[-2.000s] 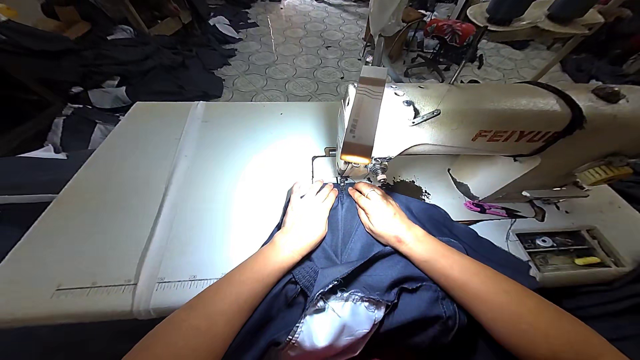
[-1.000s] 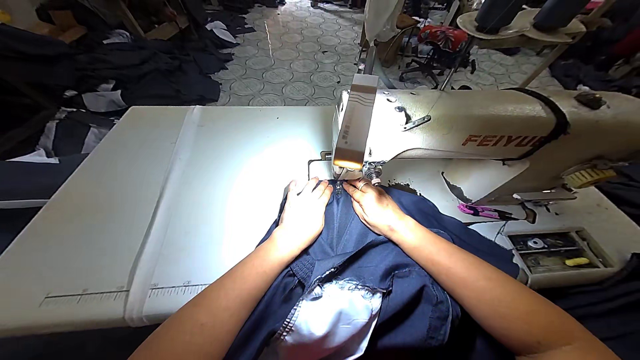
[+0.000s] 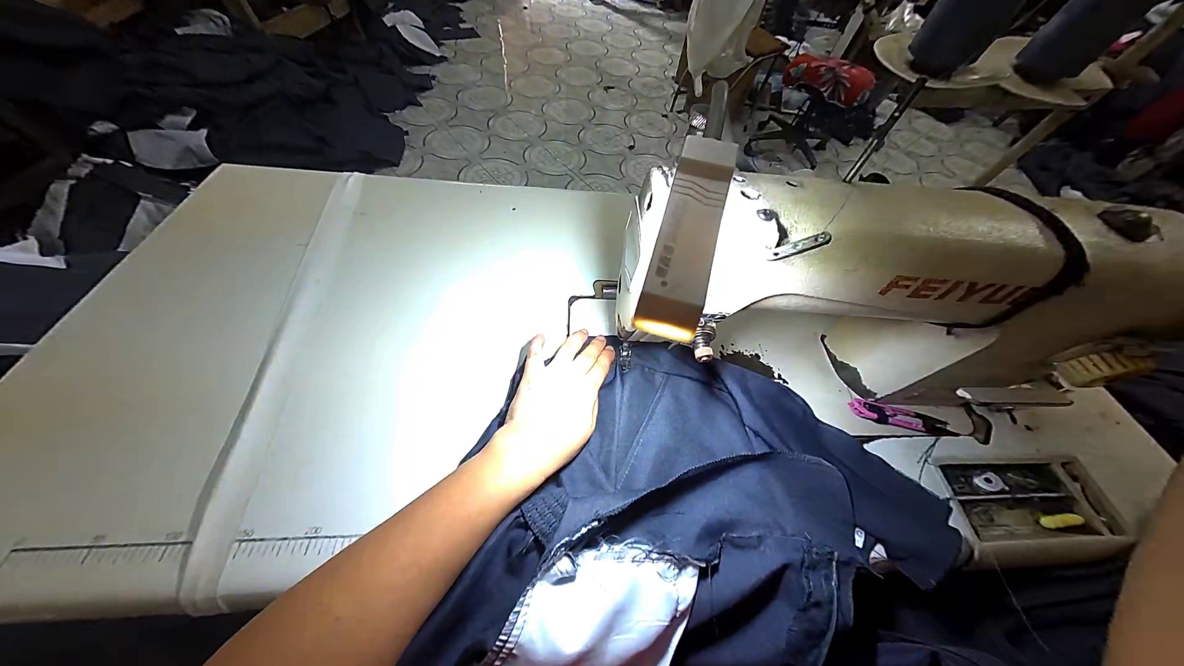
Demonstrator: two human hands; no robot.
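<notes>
A navy fabric garment (image 3: 703, 435) with a white inner lining (image 3: 606, 601) lies bunched on the table's front, its far edge under the presser foot (image 3: 625, 355) of a Feiyue sewing machine (image 3: 888, 250). My left hand (image 3: 560, 398) rests flat on the garment just left of the presser foot, fingers slightly spread, pressing rather than gripping. Of my right arm only a blurred forearm (image 3: 1147, 573) shows at the right edge; my right hand is out of frame. A lit lamp (image 3: 684, 240) on the machine head hides the needle.
The white tabletop (image 3: 444, 277) carries a printed ruler scale along its front. Right of the garment are a pink-handled tool (image 3: 893, 416) and a recessed tray (image 3: 1101, 499) with a bobbin and a yellow item. Thread cones (image 3: 967, 37) stand behind the machine. Dark cloth piles (image 3: 277, 111) lie beyond the table.
My right hand has left the garment beside the presser foot and moved right, out of view. My left hand stays beside the foot. The garment's right part now lies uncovered.
</notes>
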